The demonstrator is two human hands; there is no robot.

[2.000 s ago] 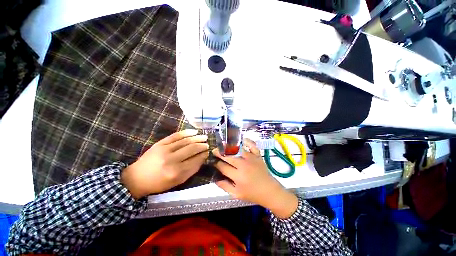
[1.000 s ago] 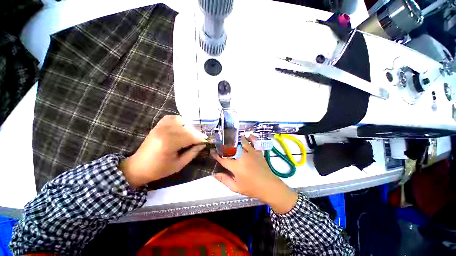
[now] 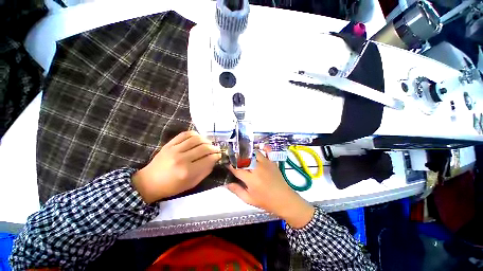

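The brown plaid panel [image 3: 106, 106] lies on the table left of the sewing machine head [image 3: 280, 53], its near right part reaching to the needle area. My left hand [image 3: 177, 164] is on the panel with fingertips pinched at its edge, just left of the needle. My right hand [image 3: 265, 182] lies right of it, fingers bent at the presser foot, partly behind the shiny take-up guard [image 3: 243, 145]. The fingertips and the stitching spot are partly hidden. I cannot tell whether the right fingers grip or only press the cloth.
Scissors with green and yellow handles [image 3: 300, 180] lie under the machine arm. Dark scraps [image 3: 360, 169] lie right of them. Silver tweezers [image 3: 349, 87] rest on the machine head. A measuring scale runs along the front edge [image 3: 201, 225]. Dark cloth [image 3: 16, 79] is at far left.
My left hand moved up and in toward the needle, then slightly back down. My right hand stays near the presser foot. The whole view has shifted slightly.
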